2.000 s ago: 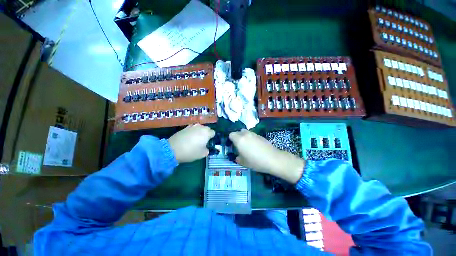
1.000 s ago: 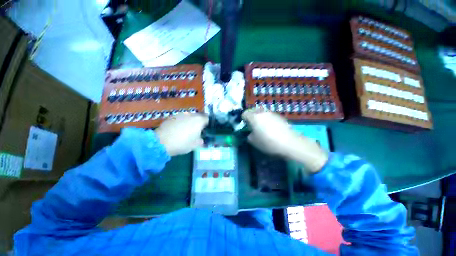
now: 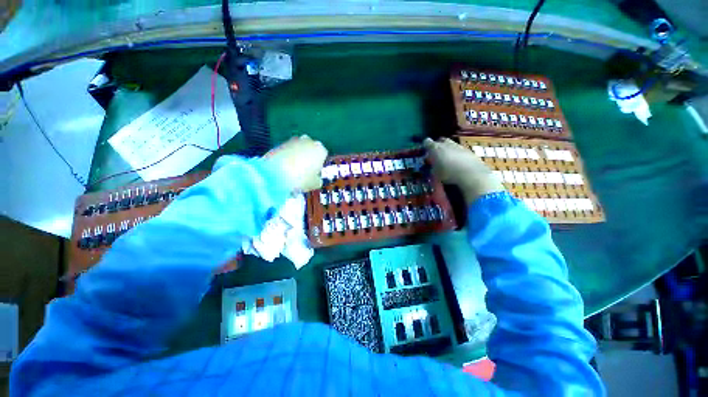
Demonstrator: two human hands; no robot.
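The second component tray [image 3: 312, 225] holds rows of white pieces and dark parts. My left hand [image 3: 299, 161] is at its far left corner and my right hand [image 3: 458, 164] at its far right corner. The fingertips meet the tray's back edge; their grip is unclear. A silver-grey heat sink [image 3: 289, 312] with small orange-red and pale squares lies at the front, partly hidden by my clothing. The teal cover jig [image 3: 378, 270] with black parts in its windows lies beside the speckled screws [image 3: 351, 298] in the black box.
The left component tray [image 3: 78, 252] is partly under my left sleeve. Crumpled white cloth [image 3: 286, 233] lies between the trays. Stacked trays [image 3: 596, 215] stand at right. A black electric screwdriver [image 3: 250, 108] hangs at back left, near a paper sheet [image 3: 175, 128]. Cartons stand at far left.
Both hands have moved away from the heat sinks, up to the far corners of the second component tray. The view has shifted right and towards the back of the bench.
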